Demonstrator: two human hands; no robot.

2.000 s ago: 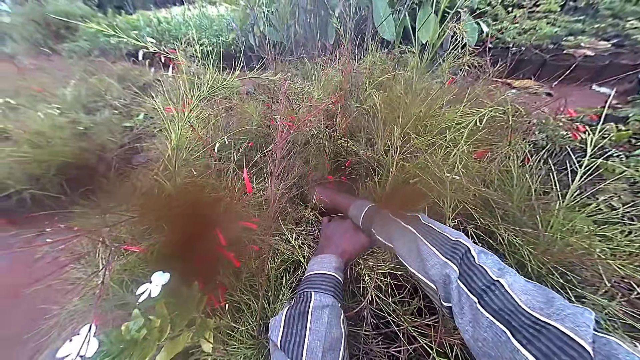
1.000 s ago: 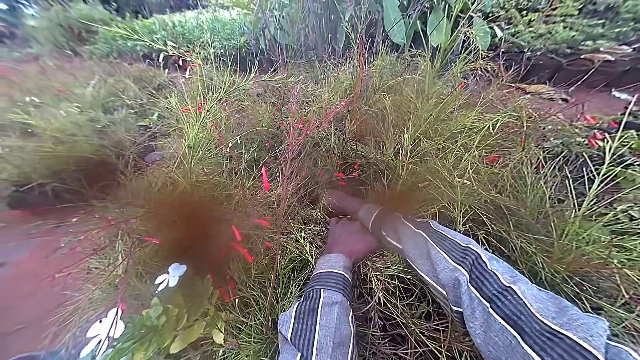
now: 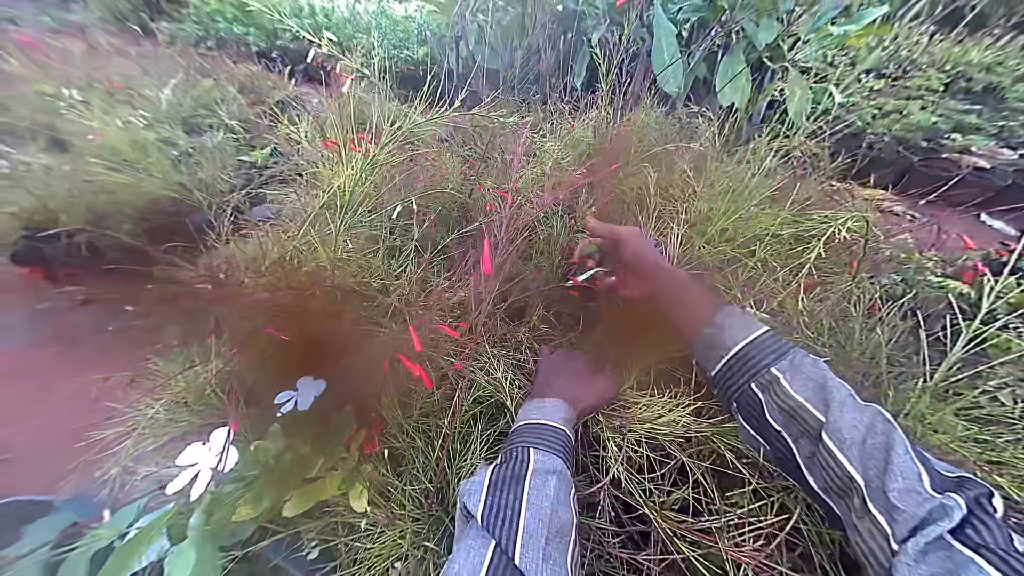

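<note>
Fine-leaved green shrubs [image 3: 384, 176] with slender red tubular flowers [image 3: 486, 256] fill the middle of the view. My left hand [image 3: 572, 380] reaches down among the stems below the centre; its fingers are hidden in the foliage, so its grip cannot be told. Above and to the right of it, my right hand [image 3: 628, 256] is raised over the plants, thumb and fingers bent, with a small green leafy sprig [image 3: 586, 277] at the fingertips. Whether the fingers hold the sprig is unclear. Both forearms wear grey striped sleeves.
White flowers [image 3: 204, 462] and broad green leaves [image 3: 312, 492] stand at the lower left beside reddish bare soil [image 3: 56, 384]. Large-leaved plants [image 3: 668, 52] rise at the back. Dark edging [image 3: 920, 172] and reddish ground lie at the right. Dry stems [image 3: 664, 496] tangle below my hands.
My right hand has lifted up and away from my left hand, out of the foliage where the two were close together. The left hand stays low among the stems.
</note>
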